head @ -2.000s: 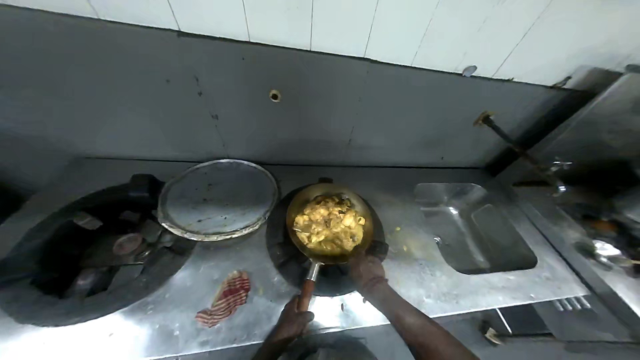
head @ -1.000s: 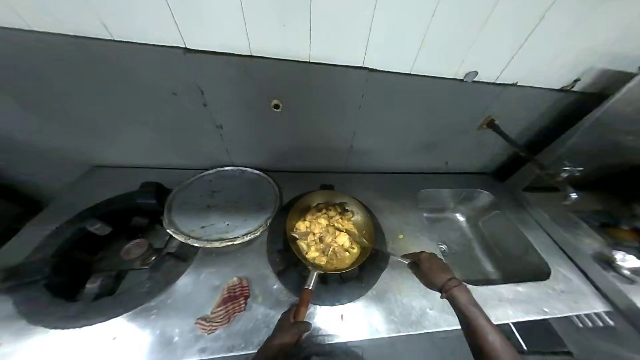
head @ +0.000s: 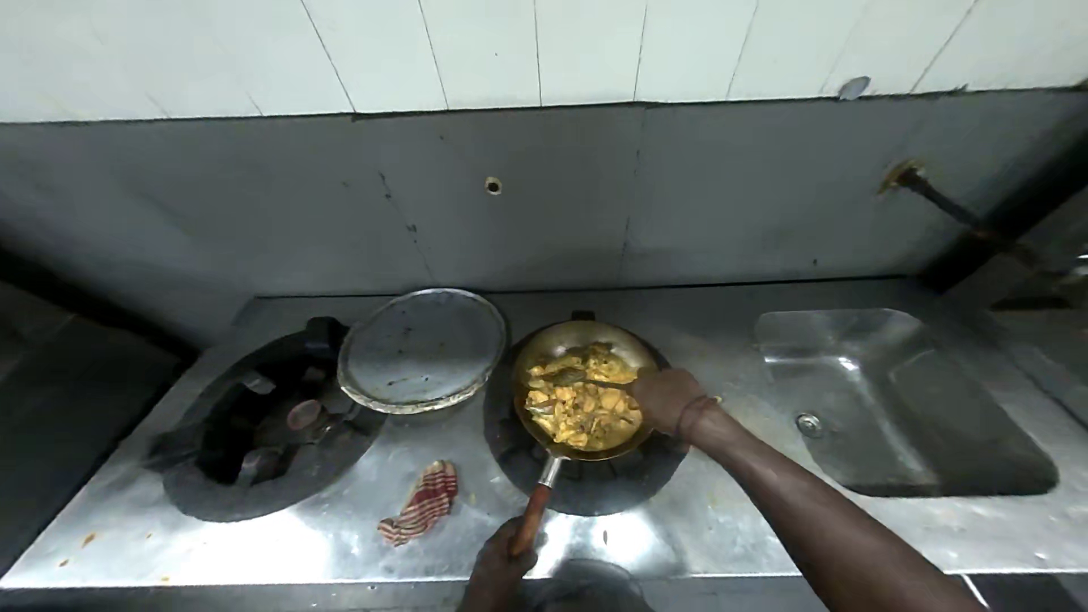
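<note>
A round metal frying pan [head: 631, 344] with yellow, sauced food pieces [head: 586, 412] sits on the dark round burner [head: 586, 497]. Its reddish-brown handle points down toward me, and my left hand [head: 501, 552] is closed around the handle's lower end. Over the pan's right rim, my right hand [head: 667, 399] grips a thin metal utensil [head: 605, 384], whose far part reaches into the food. The utensil's tip is hidden among the pieces. A cord circles my right wrist.
To the left, a round metal lid or tray [head: 425, 353] lies beside a large black burner ring [head: 272, 425]. A red-and-white striped cloth [head: 425, 503] rests on the steel counter [head: 340, 544]. At the right is a sunken sink [head: 901, 408]; a pipe [head: 952, 204] juts from the wall.
My right hand was right of the pan with the utensil a second ago; it has moved left, over the pan's rim. My left hand has kept hold of the handle.
</note>
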